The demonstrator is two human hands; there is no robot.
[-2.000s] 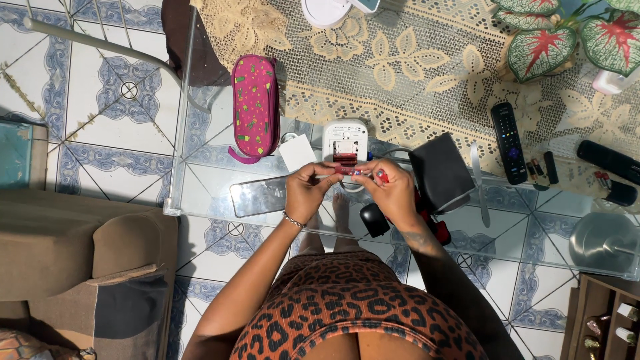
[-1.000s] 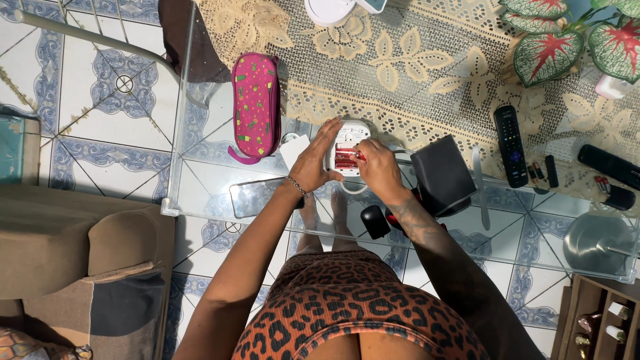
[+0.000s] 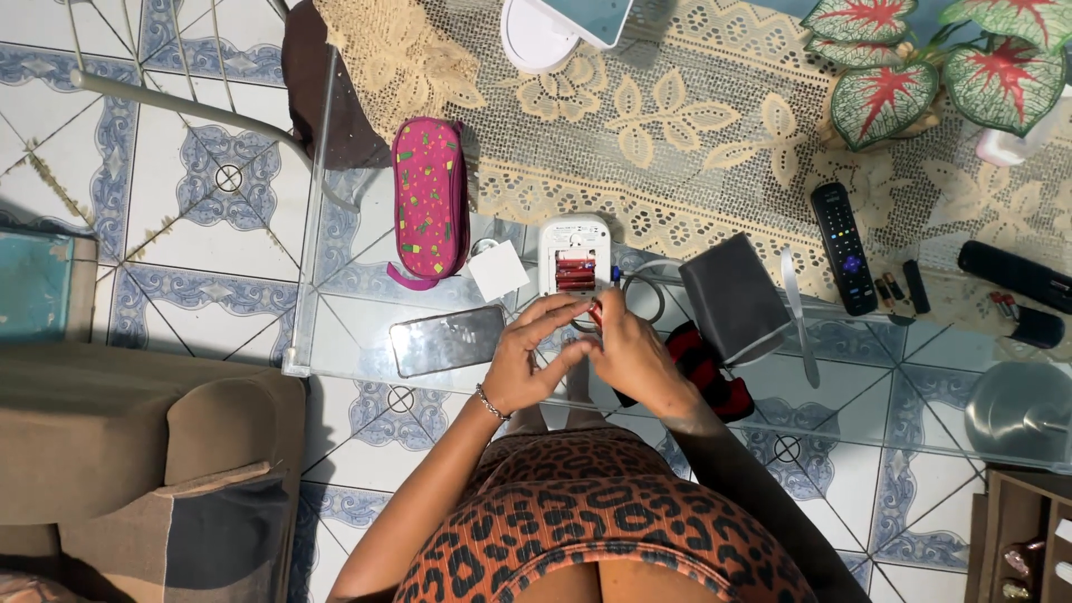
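Observation:
A white battery-powered device lies on the glass table with its battery bay uncovered; several red batteries sit in the bay. Just below its near edge, my right hand holds a small red battery between thumb and fingers. My left hand meets it from the other side, its fingertips at the battery; whether they grip it is unclear. A phone lies left of my left hand. Beside my right hand are a red and black cloth item and a dark notebook-like case.
On the glass table are a pink pencil case, a white square card, a table knife, a remote control and loose batteries. Further right lie another remote and its detached-looking dark cover. A lace runner covers the far side.
My hands were over the device's battery bay one second ago; both have drawn back toward my body, and the bay with its batteries shows. The device stays on the table.

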